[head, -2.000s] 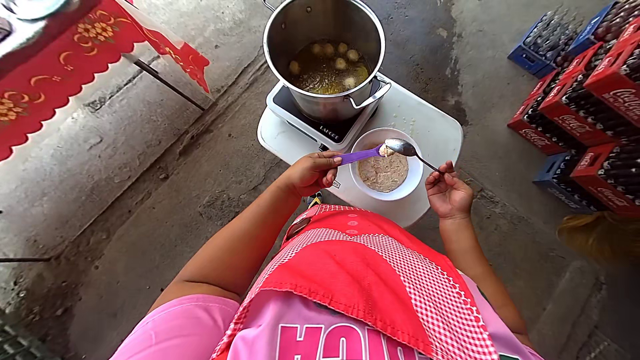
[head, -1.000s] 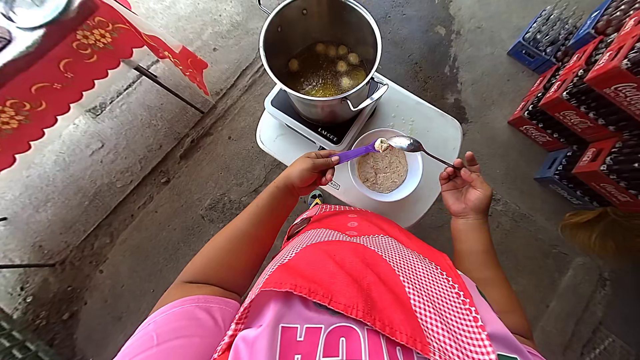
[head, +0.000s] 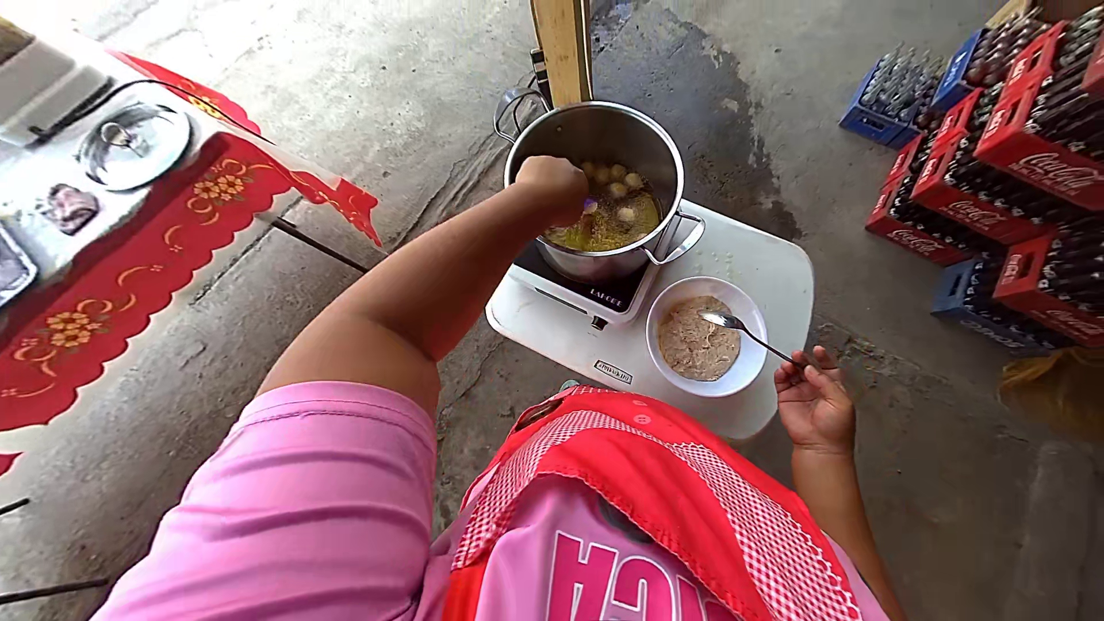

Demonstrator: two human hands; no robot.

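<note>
My left hand (head: 552,191) reaches over the open top of a tall steel pot (head: 664,164); a bit of the purple utensil (head: 590,206) shows below its closed fingers. Inside the pot, several pale round balls (head: 617,188) sit in yellowish oily liquid. The pot stands on a portable cooktop (head: 595,297). My right hand (head: 815,401) holds the thin handle of a metal spoon (head: 723,320) between thumb and fingers. The spoon's bowl is above a white bowl (head: 753,371) of pale brown mixture (head: 700,345). What is on the purple utensil's tip cannot be seen.
A small white table (head: 780,267) carries the cooktop and bowl. On the left is a table with a red flowered cloth (head: 147,267) and a metal plate (head: 164,142). Stacked red bottle crates (head: 975,211) and blue crates (head: 871,121) stand at right. A wooden post (head: 562,52) rises behind the pot.
My left hand has moved from above the white bowl to the pot with the purple utensil. The spoon and purple utensil, close together before, are now apart. The view has shifted.
</note>
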